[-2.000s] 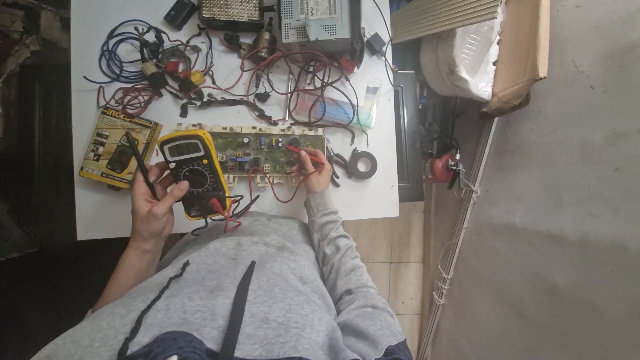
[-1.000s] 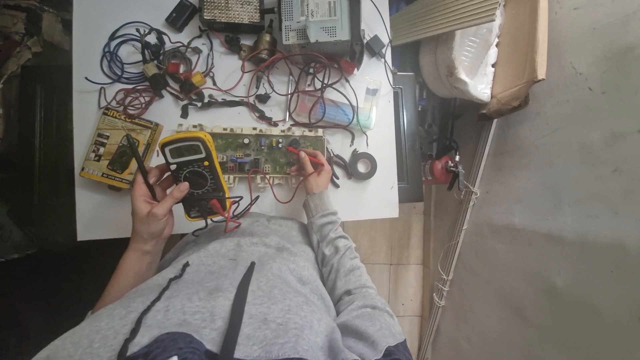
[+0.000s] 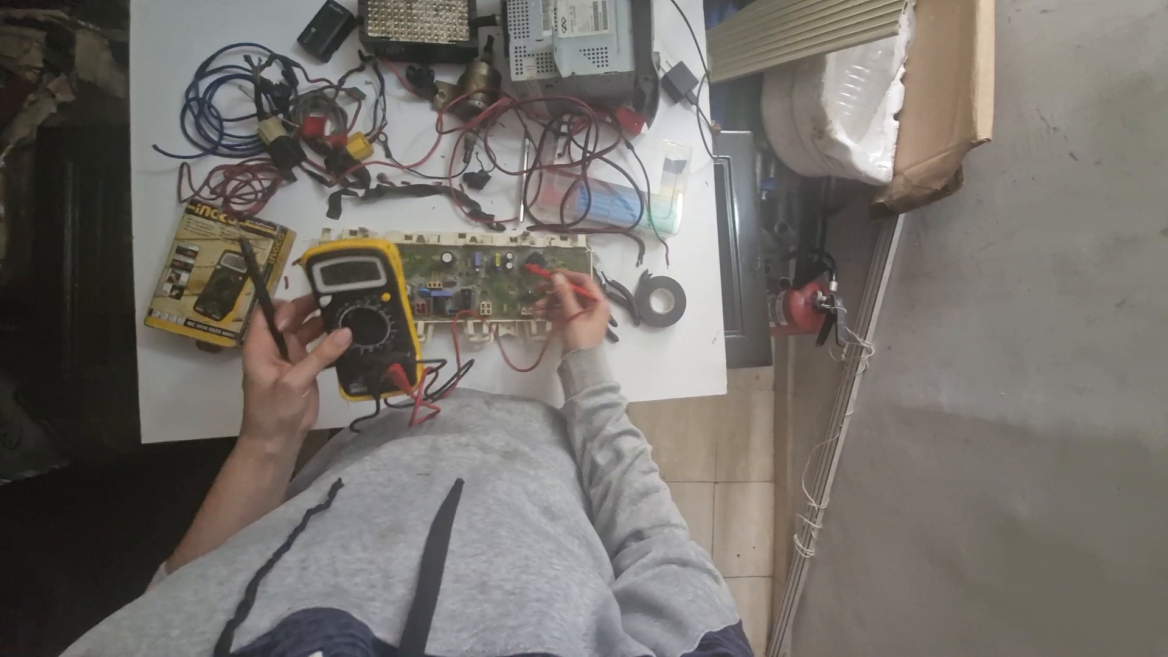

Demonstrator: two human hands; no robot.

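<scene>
My left hand (image 3: 285,370) holds a yellow and black digital multimeter (image 3: 365,315), thumb on its front beside the dial, and also a black test probe (image 3: 263,297) that points up and away. Between the fingers of my right hand (image 3: 577,312) is a red test probe (image 3: 564,282), its tip over the right part of a green circuit board (image 3: 497,274) in a pale plastic frame. Whether the tip touches the board cannot be told. Red and black leads run from the meter's lower end. The multimeter covers the board's left end.
The multimeter's box (image 3: 219,274) lies at left. Black tape (image 3: 660,300) and dark-handled pliers (image 3: 622,297) are right of the board. Beyond it lie tangled wires (image 3: 219,109), a clear plastic case (image 3: 611,201) and a metal-cased unit (image 3: 579,46). A fire extinguisher (image 3: 803,307) stands off the table's right side.
</scene>
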